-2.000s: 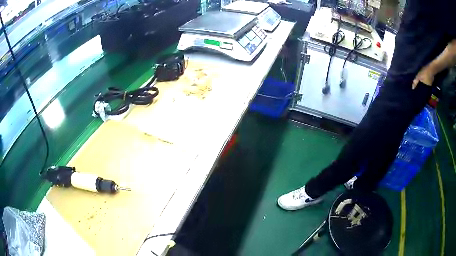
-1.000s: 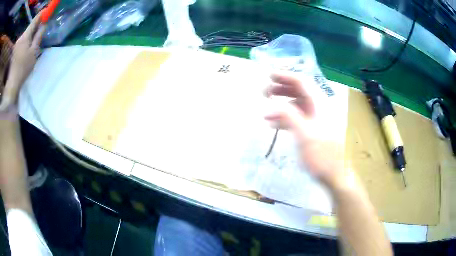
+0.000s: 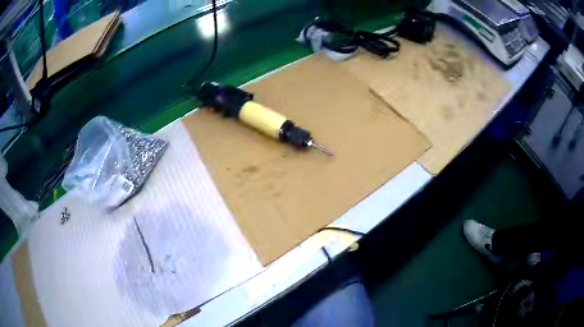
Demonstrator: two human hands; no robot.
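No hand shows in this view. The electric screwdriver (image 3: 262, 120) lies on the brown cardboard (image 3: 291, 185), its bit pointing right and toward the bench's front edge. An open clear bag of screws (image 3: 137, 156) lies on the white foam sheet (image 3: 96, 255) to the left. A small pile of screws (image 3: 64, 215) lies left of the bag. A thin dark strip (image 3: 145, 244) lies on the foam's grey smudge. A fan unit (image 3: 416, 27) with a coiled black cable (image 3: 371, 42) lies at the far end.
A weighing scale (image 3: 496, 29) stands at the far bench end. A person's white shoe (image 3: 479, 238) and dark trouser leg show on the green floor at right, with a dark round stool (image 3: 528, 300) at the lower right. A short black cable (image 3: 342, 230) lies at the bench's front edge.
The view has swung right since a second ago. Both hands, seen then over the foam and at the far left, are out of view. The screwdriver still lies on the cardboard.
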